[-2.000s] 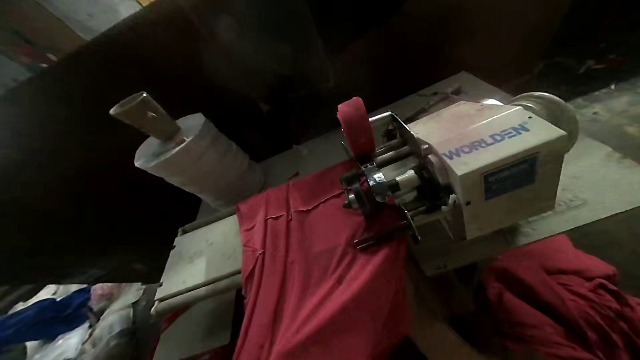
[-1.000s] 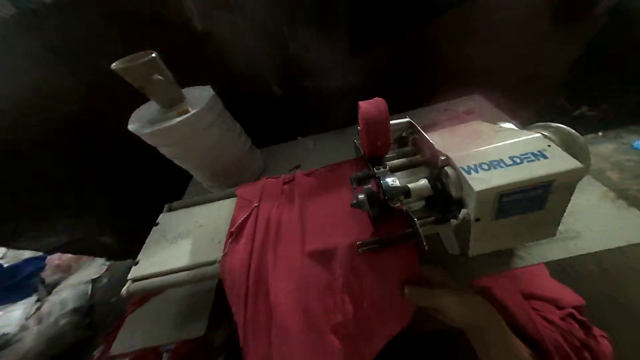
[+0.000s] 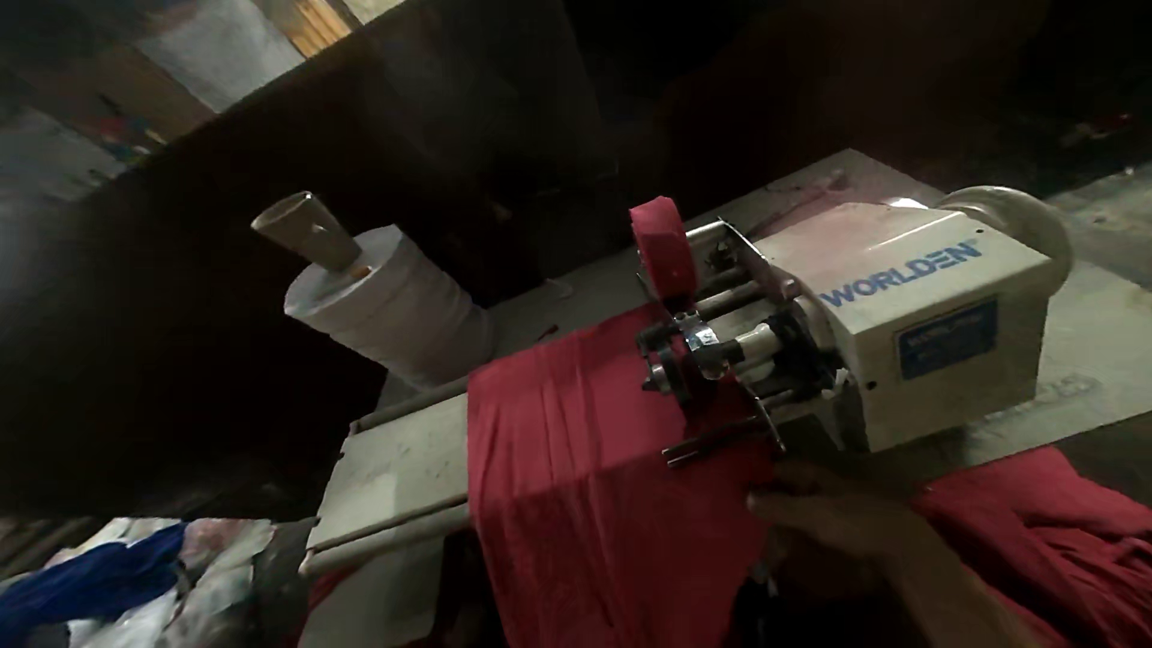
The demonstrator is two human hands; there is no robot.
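Red fabric (image 3: 576, 468) lies over the rollers of a white Worlden machine (image 3: 936, 315) and hangs down at the front. A narrow roll of red fabric strip (image 3: 661, 247) stands beside the machine's metal cutting or winding head (image 3: 702, 346). My right hand (image 3: 837, 522), dim and partly in shadow, is at the right edge of the hanging fabric, below the head, with its fingertips at the cloth; its grip is not clear. My left hand cannot be made out. A dark object with a small metal part (image 3: 760, 585) shows below my right hand, too dark to name.
A large white wound roll (image 3: 396, 306) with a cone (image 3: 306, 229) in its top stands behind the rollers. More red fabric (image 3: 1053, 540) is heaped at the lower right. Blue and white cloths (image 3: 108, 576) lie at the lower left. The pale tabletop (image 3: 1089, 342) extends around the machine.
The red fabric over the rollers has shifted and its folds differ. My right hand, hardly visible two seconds ago, now shows more fully beside the cloth.
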